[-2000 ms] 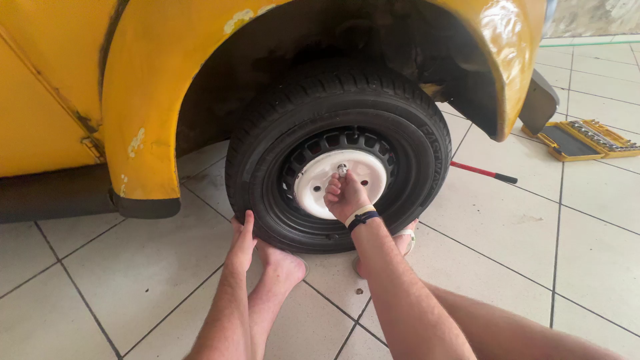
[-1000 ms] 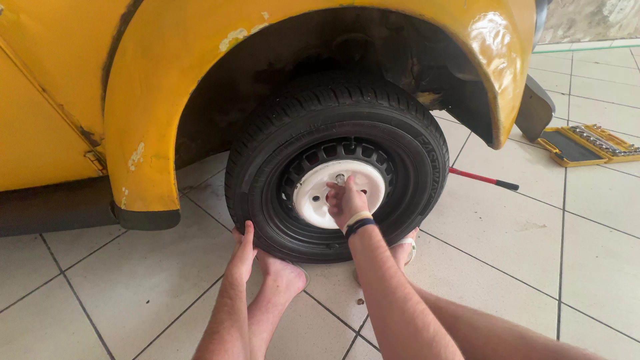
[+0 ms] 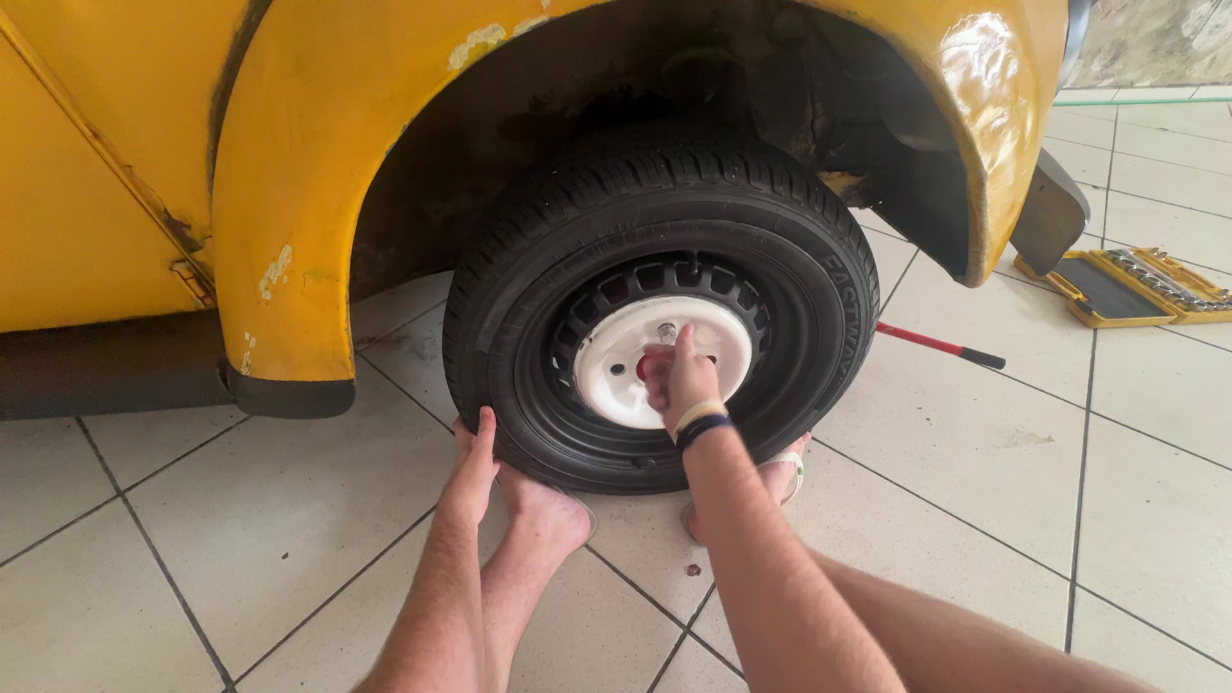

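Note:
A black tyre point(image 3: 500, 318) on a black steel rim with a white center point(image 3: 626, 337) stands at the wheel arch of a yellow car, close above my feet. My left hand point(image 3: 474, 462) rests against the tyre's lower left sidewall, thumb up. In front of the white center is my right hand point(image 3: 685, 375), fingers bent and thumb raised, with bands on the wrist. Just above its fingertips a silvery wheel bolt or nut point(image 3: 666, 333) shows at the upper hole. Whether the fingers touch it is unclear. Dark bolt holes show to either side of a reddish middle.
The yellow fender point(image 3: 298, 192) arches over the wheel, with a black running board point(image 3: 106, 366) at left. A red bar with a black grip point(image 3: 934, 346) lies on the tiles right of the tyre. Farther right is an open yellow socket case point(image 3: 1136, 289). My feet point(image 3: 544, 510) flank the tyre's bottom.
My right hand's fingers have shifted at the upper bolt hole, and the thumb now points up. My left hand has stayed against the tyre.

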